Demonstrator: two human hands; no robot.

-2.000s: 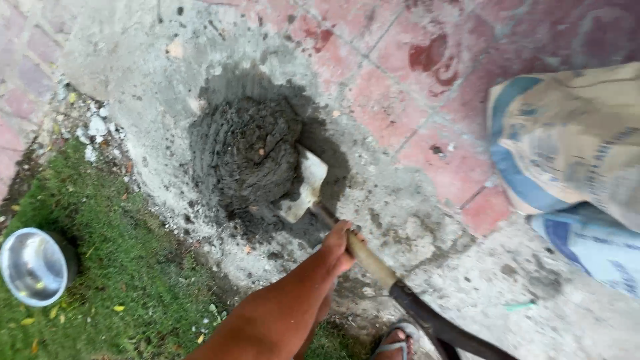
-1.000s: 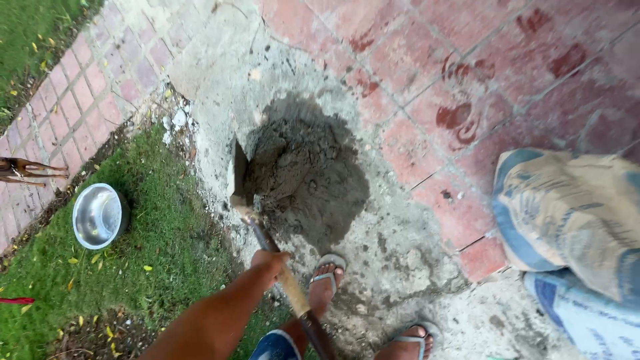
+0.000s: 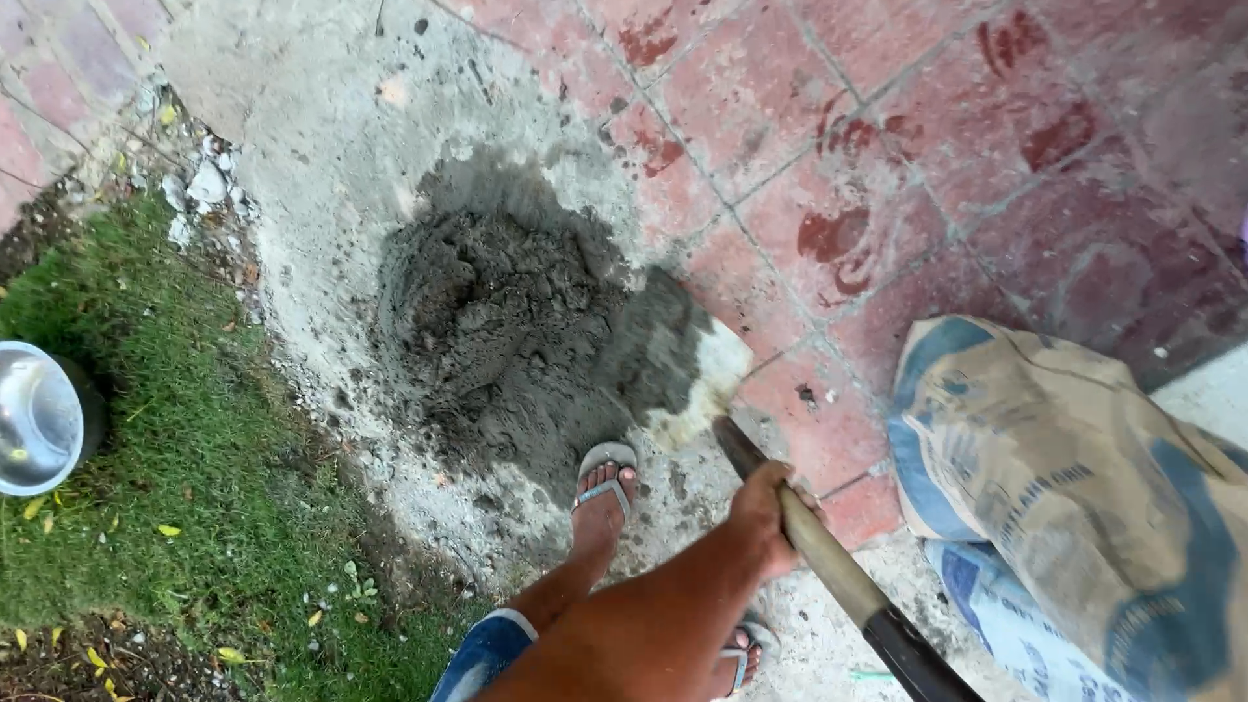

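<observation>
My left hand [image 3: 770,519] is closed around the wooden shaft of a shovel [image 3: 834,565], just above the blade. The metal blade [image 3: 723,375] rests at the right edge of a mound of wet grey mortar [image 3: 507,331], and mortar covers much of its face. From my hand the shaft runs down to the right, where its dark part leaves the frame. My right hand is out of view. My foot in a grey flip-flop [image 3: 604,478] stands at the lower edge of the mortar.
Cement bags [image 3: 1063,487] lie at the right beside red paving tiles [image 3: 770,195]. A metal bowl [image 3: 41,417] stands on the grass [image 3: 185,419] at the left. White rubble [image 3: 207,185] lies at the concrete's edge. My other foot [image 3: 743,658] is at the bottom.
The shovel blade and my left hand have moved from the mortar's left side to its right side. The blade now carries wet mortar across its face.
</observation>
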